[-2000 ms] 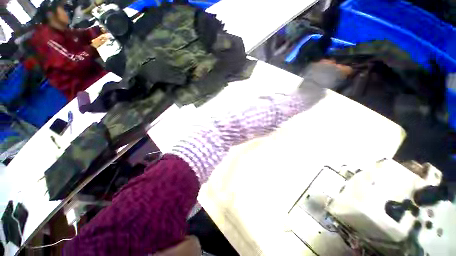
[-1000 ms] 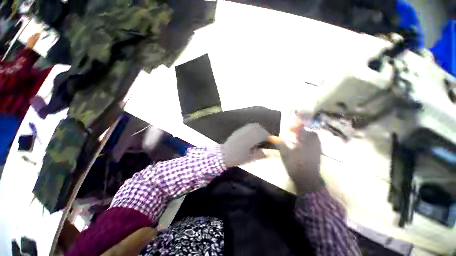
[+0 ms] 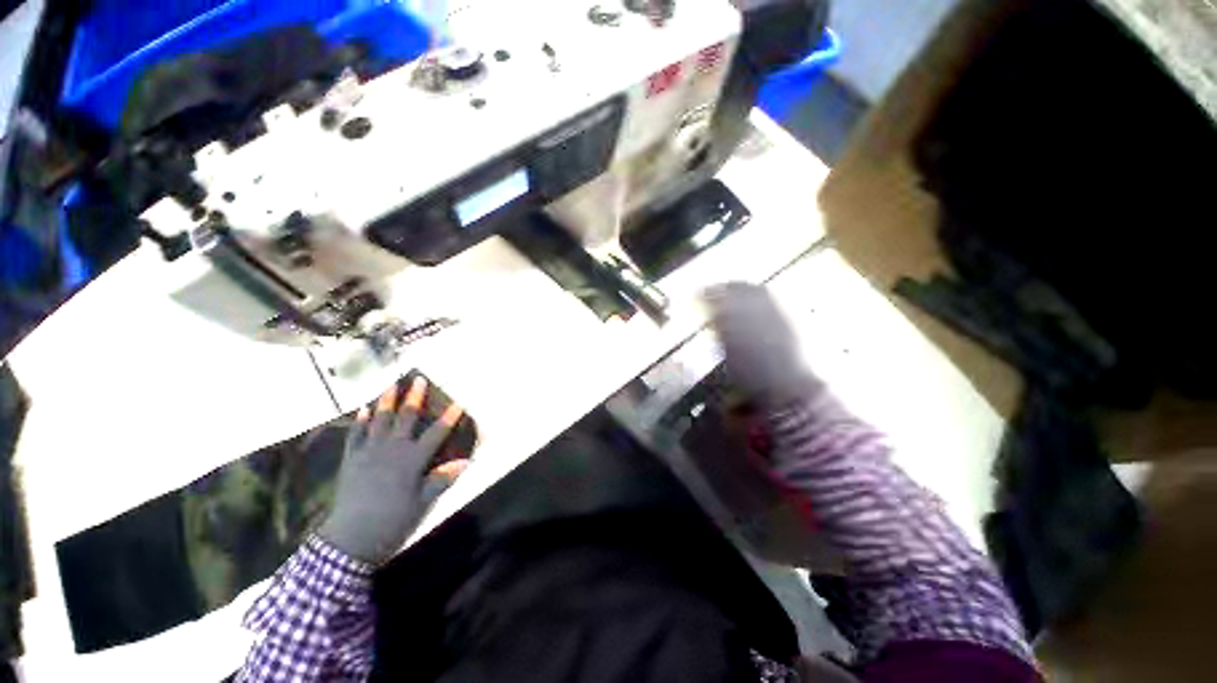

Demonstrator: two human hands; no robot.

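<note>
A camouflage panel [image 3: 254, 523] with black sections lies on the white machine table, running from the lower left towards the needle area. My left hand [image 3: 390, 474], in a grey fingerless glove, lies flat on its right end with fingers spread, just below the presser foot [image 3: 387, 340]. My right hand [image 3: 758, 344] is blurred, right of the machine near the table's front edge; its fingers and anything in them cannot be made out. A dark narrow strip [image 3: 554, 254] with a metal tool [image 3: 638, 287] on it lies below the control panel, left of my right hand.
The white sewing machine [image 3: 467, 134] with its lit display [image 3: 493, 198] spans the back. A black tray or phone [image 3: 687, 227] lies beneath its right side. A brown box [image 3: 874, 174] with dark cloth [image 3: 1068, 200] stands at right. Blue bins [image 3: 147, 47] are behind at left.
The view has swung right. My hands, earlier close together at the black end of the panel, are now apart: the left flat on the panel, the right moved off to the right.
</note>
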